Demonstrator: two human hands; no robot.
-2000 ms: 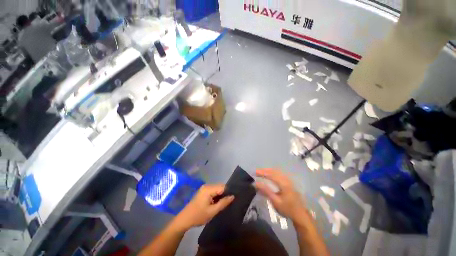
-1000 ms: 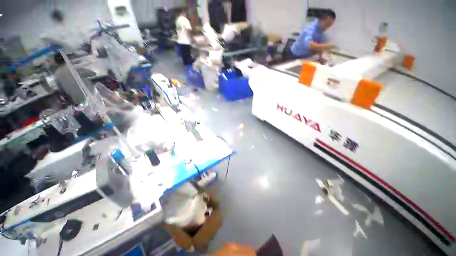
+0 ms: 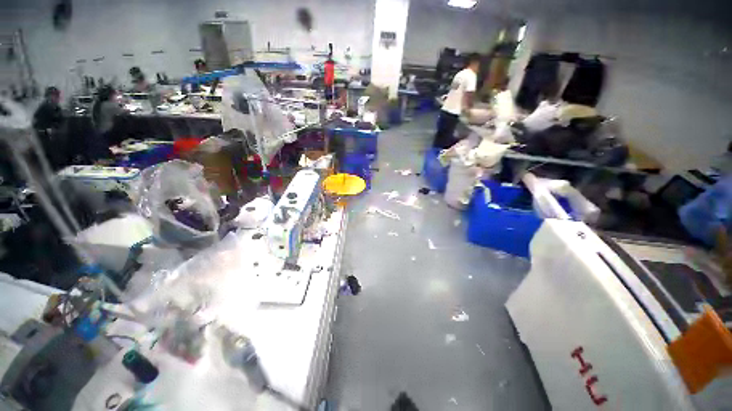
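Neither of my hands is in view. A small dark tip (image 3: 404, 401) shows at the bottom edge, cut off and blurred; I cannot tell whether a hand holds it. Nearest in front on the left is a white sewing machine table (image 3: 277, 341). A white sewing machine with a blue stripe (image 3: 290, 210) stands at its far end. A dark green thread cone (image 3: 140, 366) and clear plastic sheeting (image 3: 180, 281) are on the near left part.
A grey floor aisle (image 3: 417, 297) with scraps runs ahead. A blue bin (image 3: 502, 229) stands right of it, with a white HUAYA machine (image 3: 594, 321) nearer. A person in white (image 3: 459, 96) stands far ahead; a blue-clothed person (image 3: 710, 213) is at the right edge.
The view has swung up and left from the floor to the aisle. Both hands and most of the dark cloth piece have left the picture.
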